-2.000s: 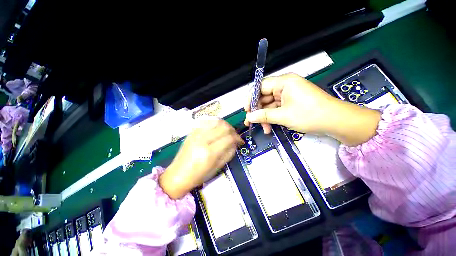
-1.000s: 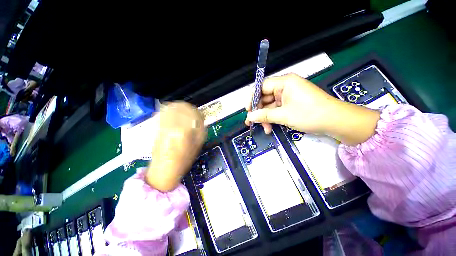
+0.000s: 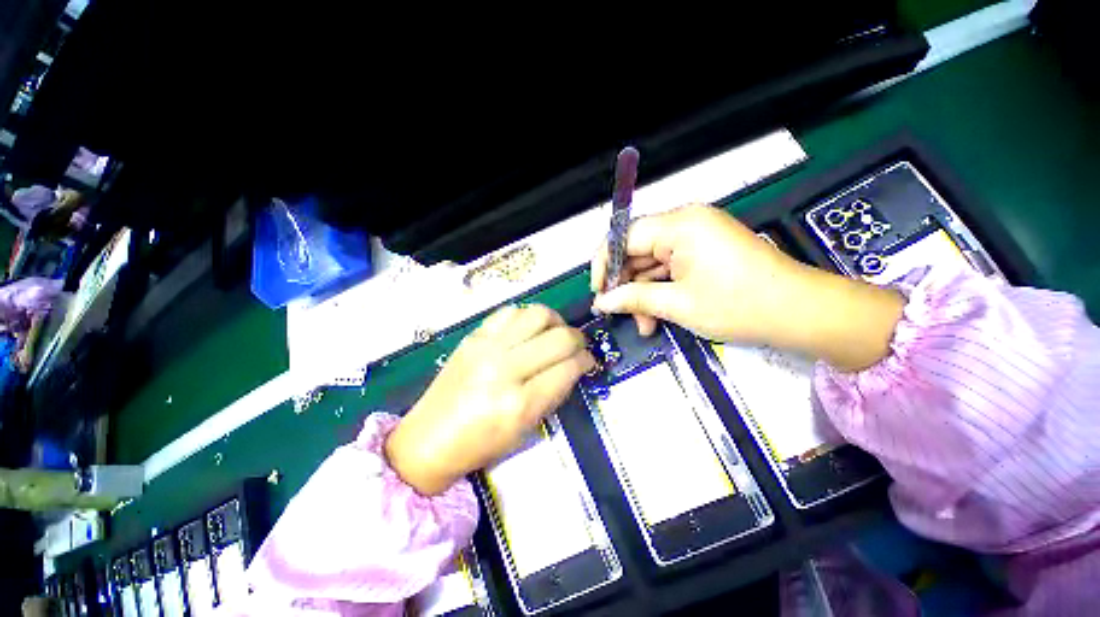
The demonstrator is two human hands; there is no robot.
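A row of phone rear housings lies in a black foam tray. The middle housing has a white panel and dark camera rings at its black end. My right hand holds dark patterned tweezers like a pen above that camera end; the tips are hidden by the fingers. My left hand is at the left edge of the same camera end, fingertips together, covering the black end of the housing to its left. Whether it pinches something cannot be seen.
A blue bin with crinkled clear plastic stands on the left, beside a white sheet. A gold-coloured heap lies on the white strip. Tiny loops are scattered on the green mat. Another housing tray is at lower left; people are at far left.
My left hand moved left toward the white sheet, then came back to the middle housing's camera end. The right hand and tweezers have tilted and lowered slightly.
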